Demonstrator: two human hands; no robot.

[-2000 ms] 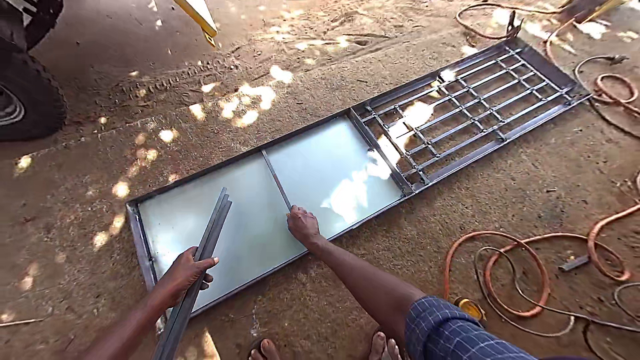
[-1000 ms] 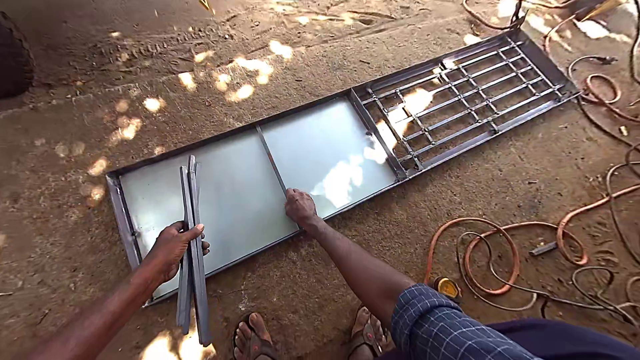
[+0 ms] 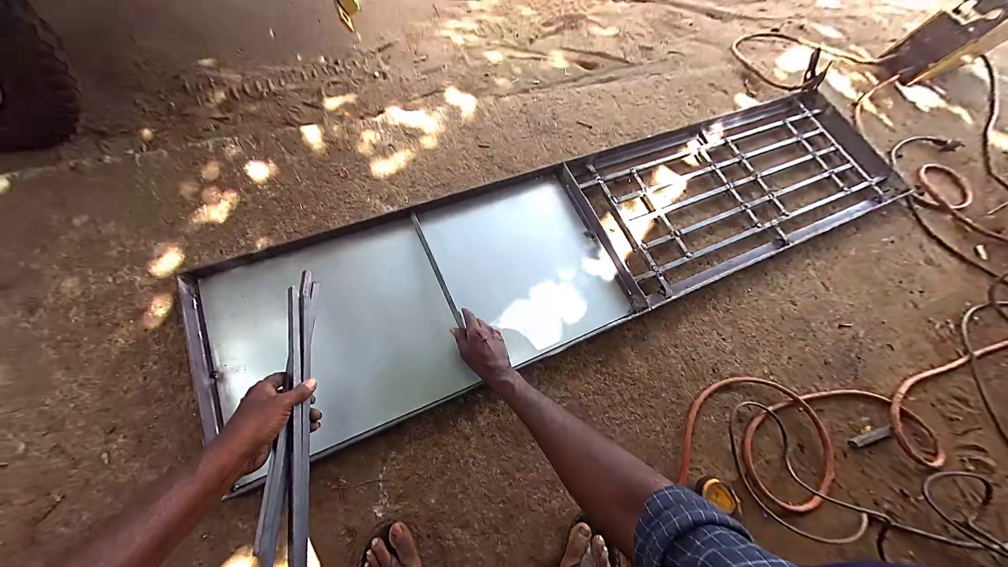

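A long metal frame lies slantwise on the ground. Its left part is backed by a shiny sheet metal panel, its right part filled with a grille of metal bars. My left hand is closed around several metal strips, held above the frame's left end. A single thin metal bar crosses the panel from the far rail toward the near one; my right hand grips its near end, close to the near rail.
Orange and dark cables coil on the sandy ground at the right, near a yellow round object and a short metal piece. A tire stands at the upper left. My sandalled feet are at the bottom edge.
The strips in my left hand have swung from a slant to nearly upright. My right hand remains at the near end of the crossing bar.
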